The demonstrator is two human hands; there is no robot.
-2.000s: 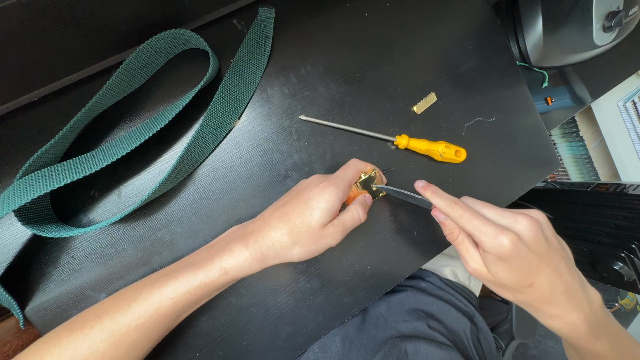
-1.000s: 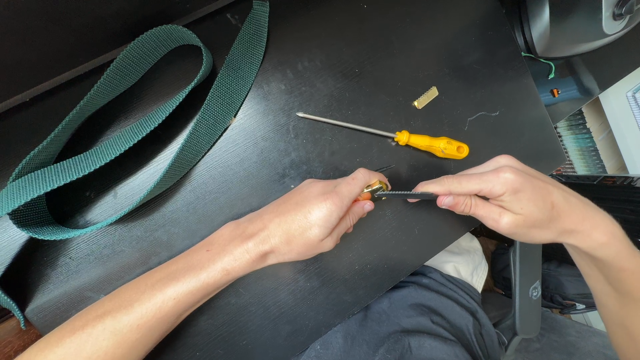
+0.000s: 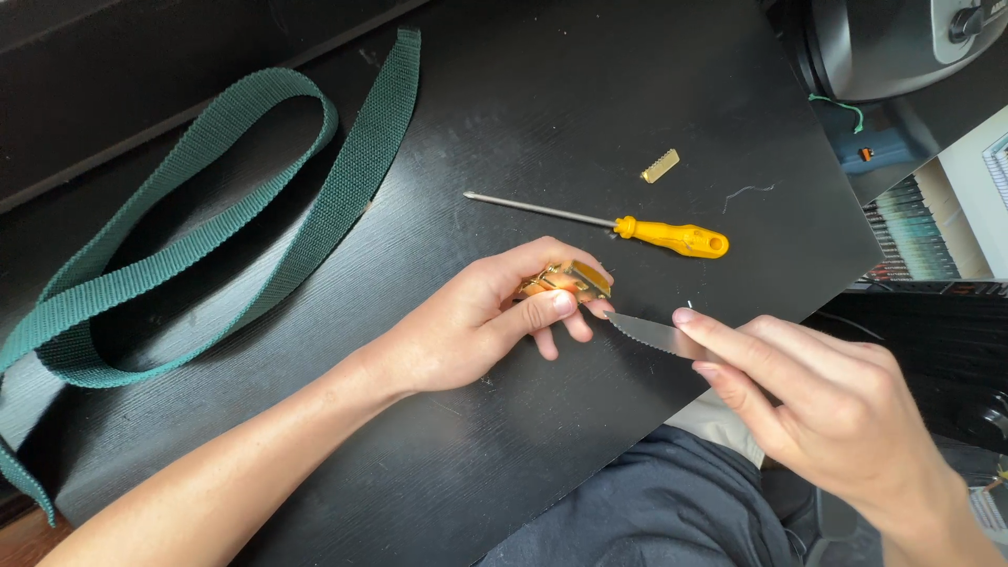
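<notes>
My left hand (image 3: pixel 488 315) holds a brass-coloured metal buckle (image 3: pixel 579 279) between thumb and fingers, over the black table (image 3: pixel 441 457). In my right hand (image 3: pixel 819 386) is a serrated knife (image 3: pixel 654 332), its blade pinched between thumb and index finger and its tip close by the left fingertips, just below the buckle. Whether the tip touches them I cannot tell. Beyond the hands lies a Phillips screwdriver (image 3: pixel 673 236) with a yellow handle, and farther back a small toothed brass-coloured bar (image 3: pixel 660 166). Dark green webbing strap (image 3: pixel 354 157) lies looped at the left.
A loose thread (image 3: pixel 748 190) rests right of the screwdriver. At the upper right stands a grey and black appliance (image 3: pixel 882 47) with a knob, near a green cord (image 3: pixel 843 106). The table's front edge runs above my lap, which is in dark cloth (image 3: pixel 654 504).
The knife blade, which was at the buckle a second ago, is now below and right of it, with its flat side showing. The buckle has turned in my left hand.
</notes>
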